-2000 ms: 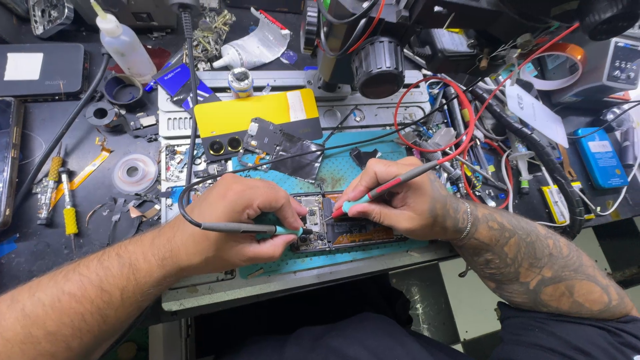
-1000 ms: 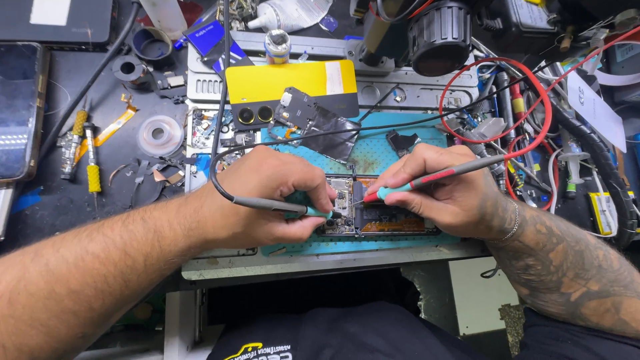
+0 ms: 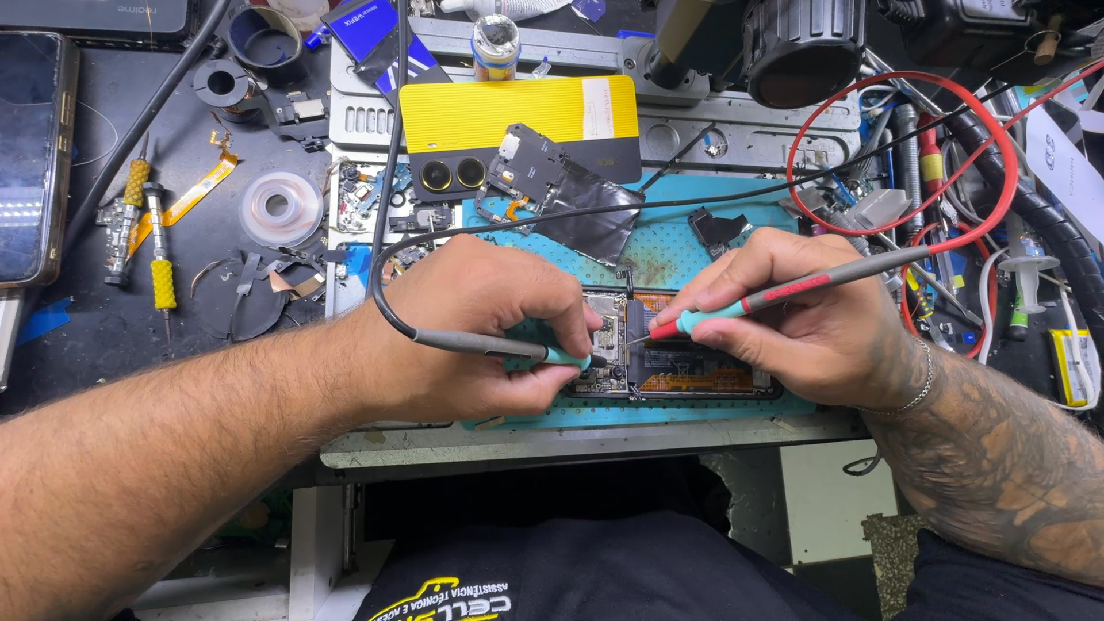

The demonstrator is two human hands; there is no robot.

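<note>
An opened smartphone [image 3: 690, 379] lies crosswise on a turquoise perforated mat [image 3: 552, 259], its circuit board [image 3: 609, 336] bare at the left and its dark battery area at the right. My left hand [image 3: 492, 328] pinches a black multimeter probe [image 3: 483, 343], tip pointing right, over the lower part of the board. In my right hand [image 3: 776, 319] is a red multimeter probe [image 3: 802, 289], its thin metal tip near the board's right edge. Whether either tip touches the board is too small to tell.
Behind the phone lie a yellow-and-black phone back cover [image 3: 517, 112] and a black shielding sheet [image 3: 595, 211]. Precision screwdrivers [image 3: 162, 259], a spool [image 3: 278, 207] and another phone [image 3: 30, 155] lie left. A microscope part [image 3: 804, 52] hangs above; the red probe lead [image 3: 1005, 172] loops over tools at the right.
The red probe's tip has shifted slightly to the right of the black probe's tip. Both hands still hold their probes over the phone. The view has shifted somewhat.
</note>
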